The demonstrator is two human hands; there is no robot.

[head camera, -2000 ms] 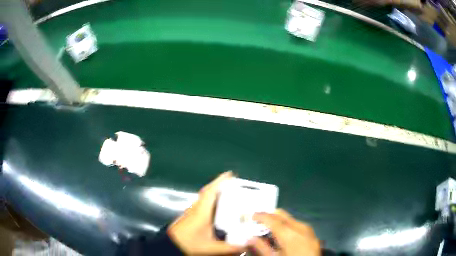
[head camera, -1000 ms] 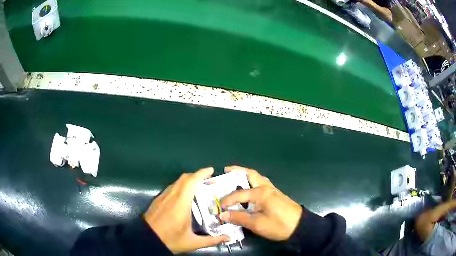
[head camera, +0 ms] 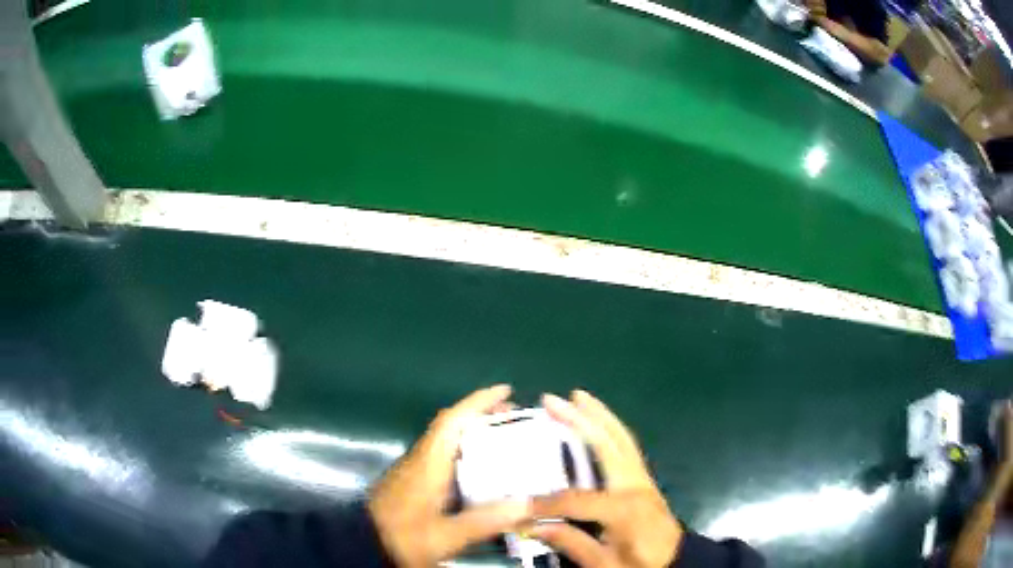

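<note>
A white plug-in housing (head camera: pixel 513 457) is held between my two hands above the dark green bench, near the bottom centre. My left hand (head camera: pixel 439 488) grips its left side, with the thumb across the lower edge. My right hand (head camera: pixel 611 488) grips its right side, with fingers at the lower edge. A small light part with a hint of yellow shows blurred below the thumbs. The housing's inside is hidden. A group of white inner modules (head camera: pixel 228 353) lies on the bench at the left, with a short red lead (head camera: pixel 230 417) beside it.
A whitish rail (head camera: pixel 444 241) divides the bench from the green belt (head camera: pixel 467 144). A grey post (head camera: pixel 50 133) stands at the left. One white unit (head camera: pixel 181 69) is on the belt. A blue mat (head camera: pixel 969 333) bears white units. Another unit (head camera: pixel 933 424) and a person's arm (head camera: pixel 983 516) are at the right.
The housing's wired opening was visible a second ago; now a plain white face shows. My right fingers have moved from the coloured wires to the housing's right side and lower edge.
</note>
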